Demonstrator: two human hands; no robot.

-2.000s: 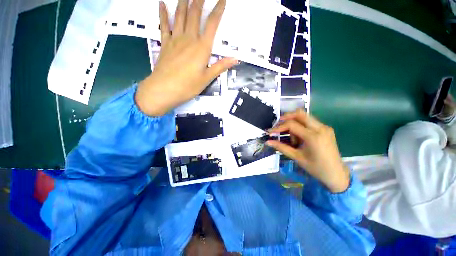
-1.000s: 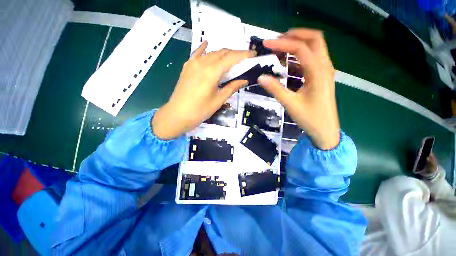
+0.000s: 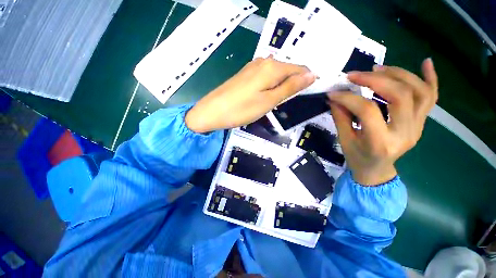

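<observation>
My left hand (image 3: 253, 93) and my right hand (image 3: 378, 119) both hold a white release liner sheet (image 3: 326, 40) above the tray, fingertips at its lower edge. A black adhesive sheet (image 3: 304, 108) shows under that edge between my hands. The white component tray (image 3: 293, 238) holds several circuit boards in two columns. The bottom left board (image 3: 236, 205) shows gold and silver components. The bottom right board (image 3: 300, 218) and the left board above (image 3: 253, 166) look mostly covered in black. A black piece (image 3: 312, 176) lies tilted in the right column. My hands hide part of the tray.
A spent release liner (image 3: 198, 46) with small black marks lies on the green bench mat (image 3: 122, 89) at the left. A translucent ribbed pile (image 3: 60, 46) is at the far left. A blue stool-like object (image 3: 73, 187) stands below the bench. White cloth (image 3: 456, 265) shows at the lower right.
The view has turned, so the tray appears slanted. The held liner is now spread higher between my hands, and my right fingertips have come down to its lower edge.
</observation>
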